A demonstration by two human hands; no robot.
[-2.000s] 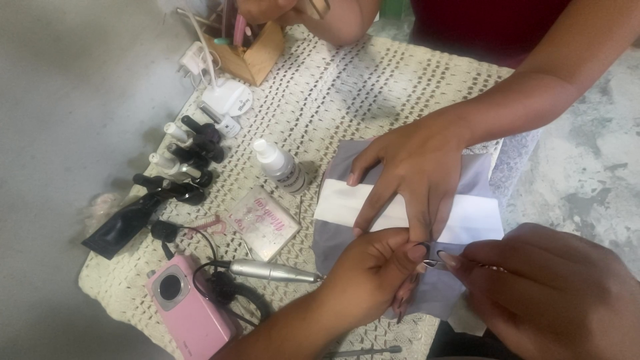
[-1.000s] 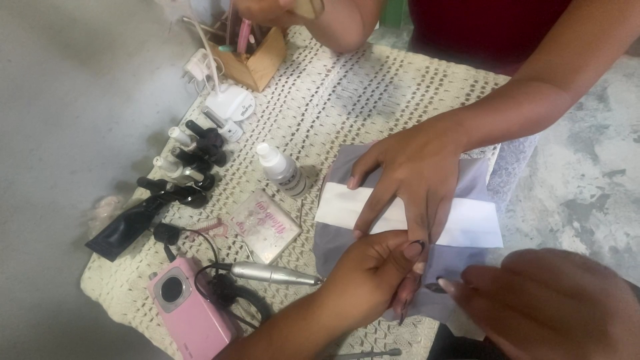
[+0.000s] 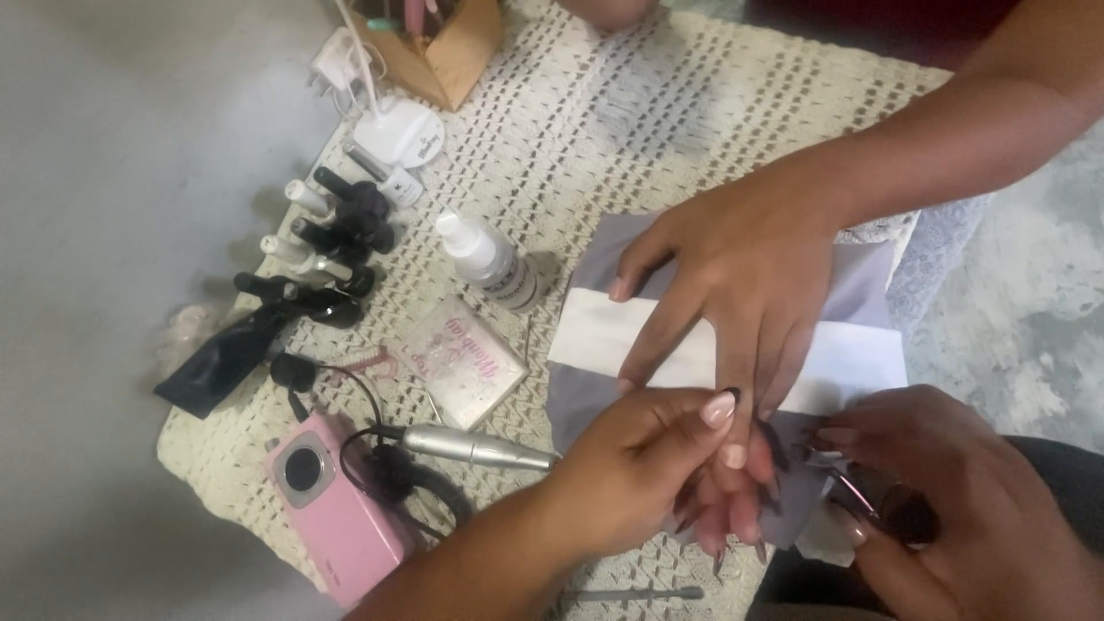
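Observation:
My left hand [image 3: 642,470] grips a fingertip of another person's hand [image 3: 750,250], which lies palm down over a white strip [image 3: 854,362] on a grey cloth [image 3: 578,414]. In my right hand [image 3: 975,492], just to the right of that fingertip, is a slim metal manicure tool [image 3: 854,492], apart from the nail. Its tip is blurred, so its exact kind cannot be told. A crumpled white piece [image 3: 828,535] shows beneath my right hand.
On the crocheted tablecloth [image 3: 655,103] are a white bottle [image 3: 487,259], a square packet [image 3: 466,358], a silver nail drill handpiece [image 3: 474,447], its pink control unit [image 3: 345,517], several nail polish bottles [image 3: 341,237], a white lamp base [image 3: 398,131], a wooden box [image 3: 457,52] and a metal rod [image 3: 638,593].
My right hand has drawn away from the held fingertip, down and to the right, with the tool. My left hand keeps its grip. The other person's far hand has moved mostly out of view.

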